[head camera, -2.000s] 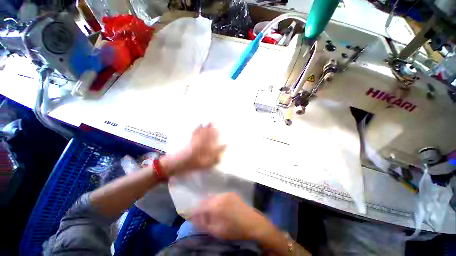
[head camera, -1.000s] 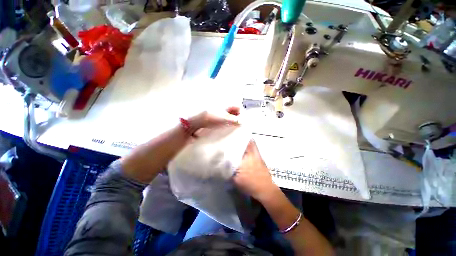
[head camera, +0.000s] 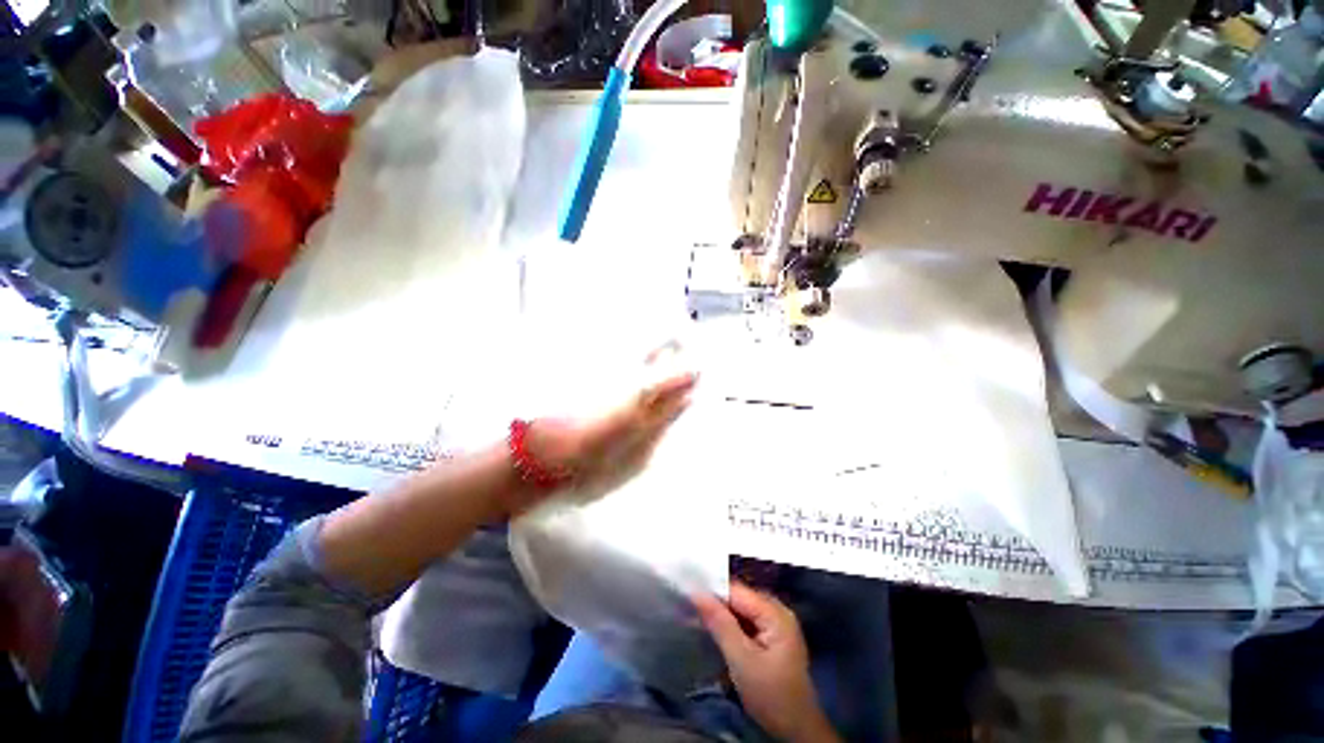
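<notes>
A white fabric panel (head camera: 617, 559) hangs over the table's front edge. My left hand (head camera: 632, 424) lies on its upper part, on the table in front and to the left of the presser foot (head camera: 799, 308); its fingertips point toward the needle area and glare hides part of them. My right hand (head camera: 758, 639) pinches the panel's right edge below the table edge, with thumb and fingers. The needle plate area is washed out by bright light. The cream sewing machine (head camera: 1002, 189) with HIKARI lettering stands at the right.
Another white cloth piece (head camera: 958, 392) lies under the machine arm, its corner toward the front edge. A long white panel (head camera: 421, 189), a blue tool (head camera: 593, 167) and a red bag (head camera: 269, 160) are at the left and back. A blue crate (head camera: 196, 595) stands below.
My left hand moved up toward the needle. My right hand went up near the left hand, then down along the panel's right edge. The panel is now spread flatter.
</notes>
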